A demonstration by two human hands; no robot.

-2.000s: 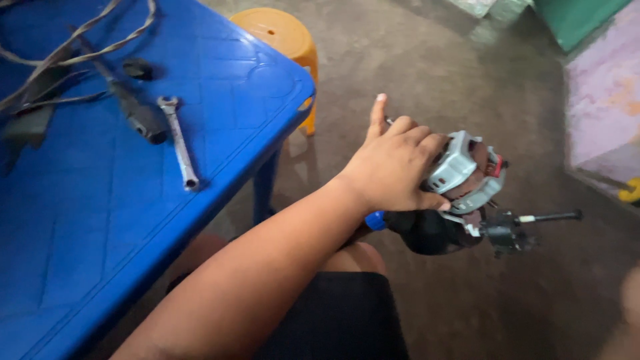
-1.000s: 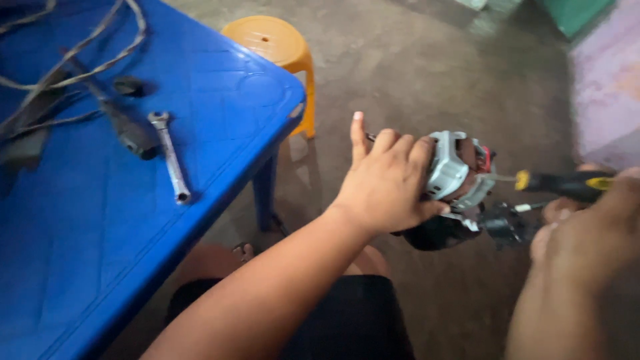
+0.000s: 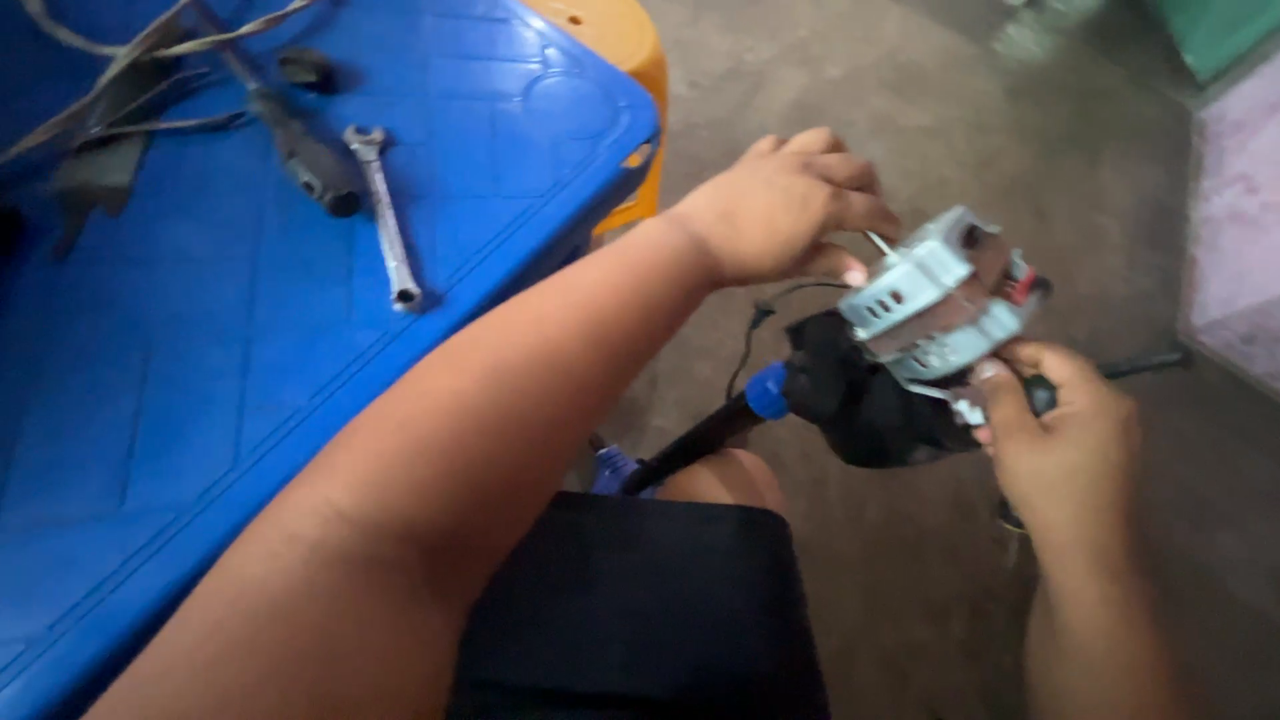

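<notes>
A fan motor (image 3: 935, 290) with a pale metal housing and brown windings sits tilted on top of a black fan stand (image 3: 700, 440) with a blue collar (image 3: 768, 390). My left hand (image 3: 800, 205) is at the motor's upper left side, its thumb and fingers closed around the thin metal shaft. At the lower right, my right hand (image 3: 1060, 430) grips the motor's edge between thumb and fingers, beside a dark part. Black cloth or plastic (image 3: 870, 410) hangs under the motor. Whether a screwdriver is still in my right palm is hidden.
On the blue plastic table (image 3: 250, 370) at left lie a combination wrench (image 3: 385, 220), a dark-handled tool (image 3: 310, 160), a small black part (image 3: 307, 70) and twisted wires (image 3: 130, 60). An orange stool (image 3: 640, 60) stands behind the table corner. A pink wall (image 3: 1240, 220) is at right.
My right hand has moved from the screwdriver's position right of the motor onto its lower edge. My left hand has shifted from atop the housing to the shaft. The motor now tilts differently.
</notes>
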